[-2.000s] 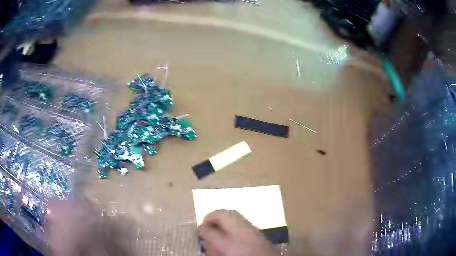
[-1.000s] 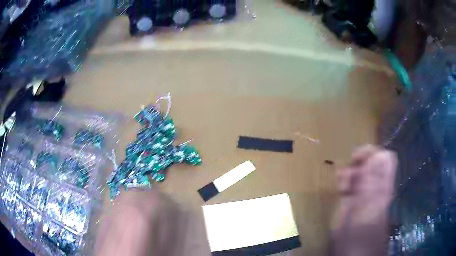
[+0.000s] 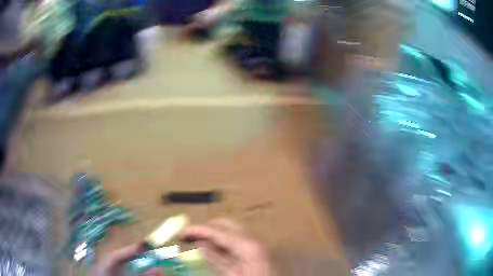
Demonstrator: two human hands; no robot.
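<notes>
The view is strongly blurred. My left hand is at the bottom, its fingers at the left side of a green and white circuit board, which it appears to hold. My right hand is curved over from the right, fingertips close to the board's upper side; whether they grip anything is unclear. A pale strip lies just beyond the fingers. The pale backing sheet shows partly between the hands, mostly hidden. A black foam strip lies farther up the tabletop.
A pile of green circuit boards lies at left, beside a clear blister tray. A dark block with pale faces stands at the far left. Shiny bluish plastic trays are at right. Parts of a person show at the far side.
The view has swung up and to the right. My right hand has come in from the right and my left hand has moved toward it. A green board now shows between them.
</notes>
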